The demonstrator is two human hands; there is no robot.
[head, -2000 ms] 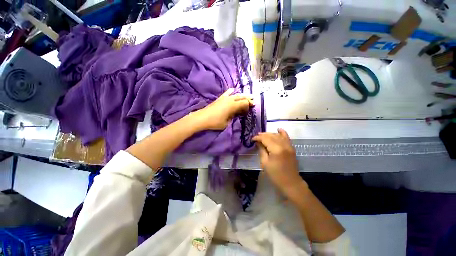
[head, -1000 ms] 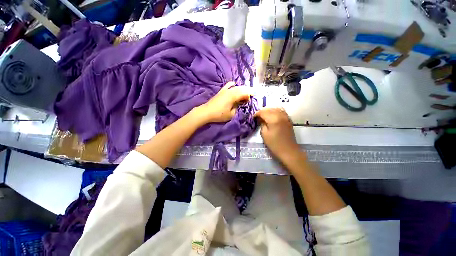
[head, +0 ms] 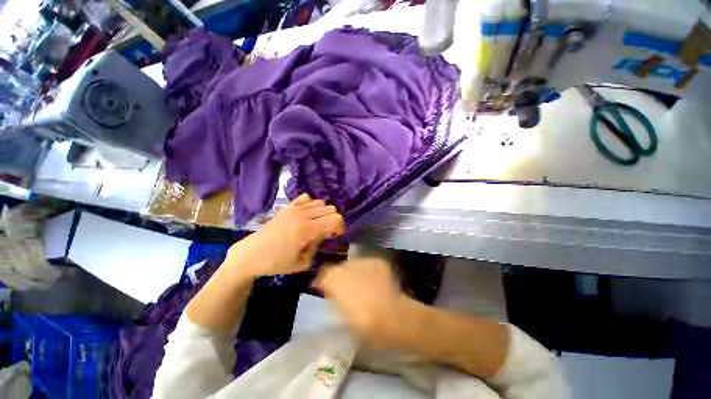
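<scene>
The purple garment (head: 351,101) lies heaped on the machine table, left of the needle area (head: 482,109). Its gathered edge and a narrow dark strip (head: 413,173) run in a slanting line from near the presser foot down to my left hand. My left hand (head: 300,236) is closed on the garment edge at the table's front edge. My right hand (head: 360,290) is below it, over my lap, blurred; whether its fingers hold anything cannot be told. Dark material shows between and behind the hands.
Green-handled scissors (head: 624,131) lie right of the needle. The white sewing machine (head: 608,54) stands at upper right. A grey vented machine (head: 109,101) is at left, with brown cardboard (head: 191,204) beside the garment. A blue crate (head: 66,347) and a dark purple heap (head: 148,343) are at lower left.
Both hands have moved from near the needle down and left to the table's front edge and lap. The garment edge now stretches along a slanting line. The view has shifted left.
</scene>
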